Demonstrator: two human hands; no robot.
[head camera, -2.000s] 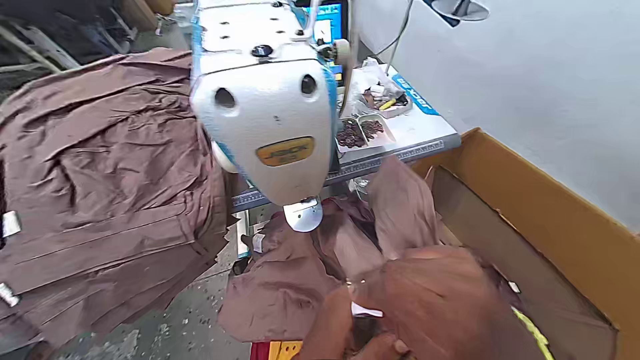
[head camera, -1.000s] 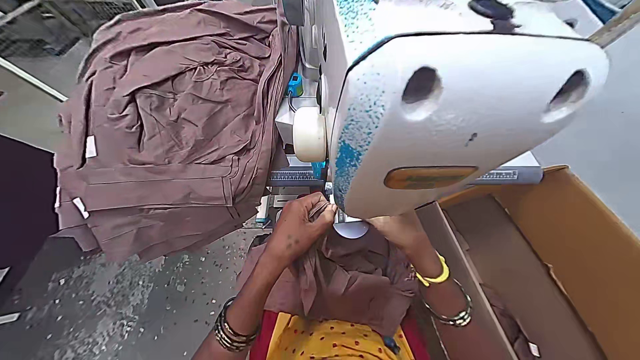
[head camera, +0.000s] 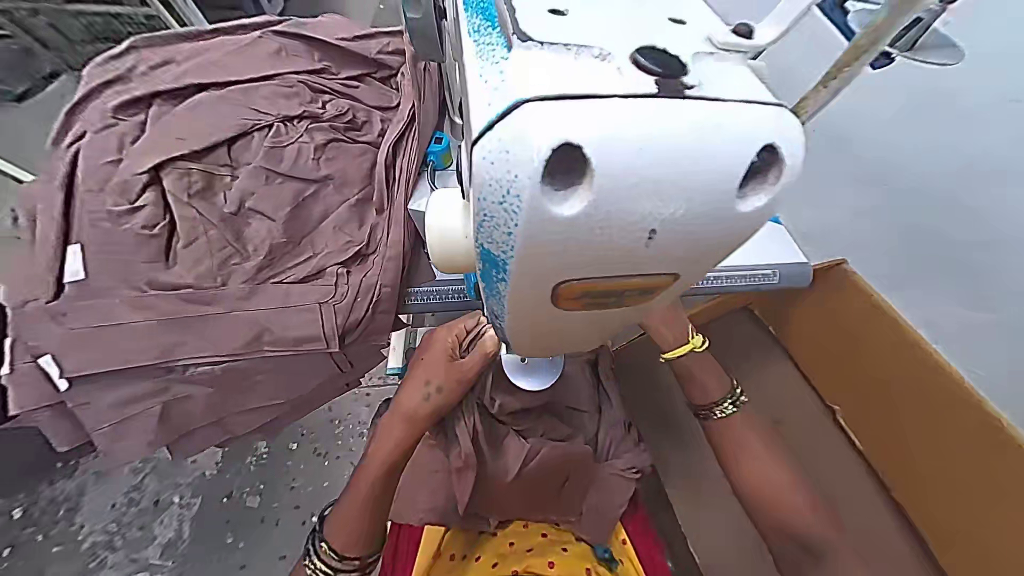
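A white industrial sewing machine head (head camera: 632, 216) with blue speckled edges fills the upper middle. Below its left edge my left hand (head camera: 452, 364) pinches a brown fabric garment piece (head camera: 544, 472), which hangs down over my lap. My right hand (head camera: 668, 320) reaches behind the machine head from the right; its fingers are hidden, so its hold cannot be told. A round white machine part (head camera: 534, 372) shows under the head, between my hands, above the brown cloth.
A large stack of brown garments (head camera: 232, 200) with small white tags lies at the left. A cardboard box (head camera: 904, 384) stands at the right. A strip with a measuring scale (head camera: 440, 298) runs along the machine table's edge. A white knob (head camera: 448, 230) juts left of the head.
Two seconds ago my hands were together on the cloth at the lower right; they are now apart, at the machine head. The view has shifted closer to the machine. Since one second ago the hands have hardly moved.
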